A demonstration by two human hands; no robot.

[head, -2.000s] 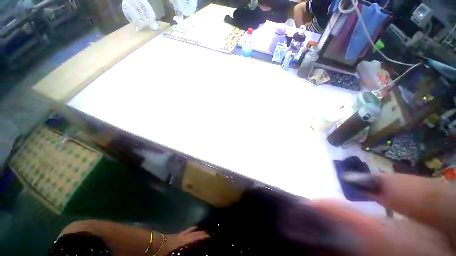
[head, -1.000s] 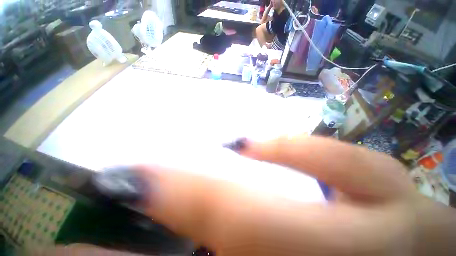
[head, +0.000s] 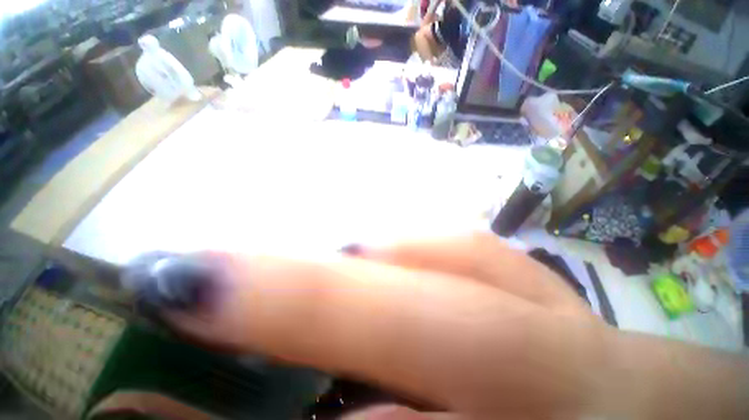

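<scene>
My right hand (head: 427,316) is very close to the camera, large and blurred, reaching in from the right edge across the lower half of the view. Its fingers point left and have dark nails. Nothing shows in its fingers, but its underside is hidden. Behind it is the broad, glaring white worktable (head: 271,180); the hand hides its near edge. A strip of skin (head: 148,404) at the bottom left may be part of my left arm; my left hand cannot be made out.
A dark flask (head: 519,205), dark cloth (head: 558,267), a dark strip (head: 600,294) and a green packet (head: 673,295) are at the right. Small bottles (head: 423,102) and a red-capped bottle (head: 346,100) stand at the far edge. Two bagged fans (head: 164,72) are far left. A person (head: 429,39) sits beyond.
My right hand has come up from the lower right and now stretches left across the view. The view has shifted, showing the right side table and green packet. My left hand has dropped from clear view.
</scene>
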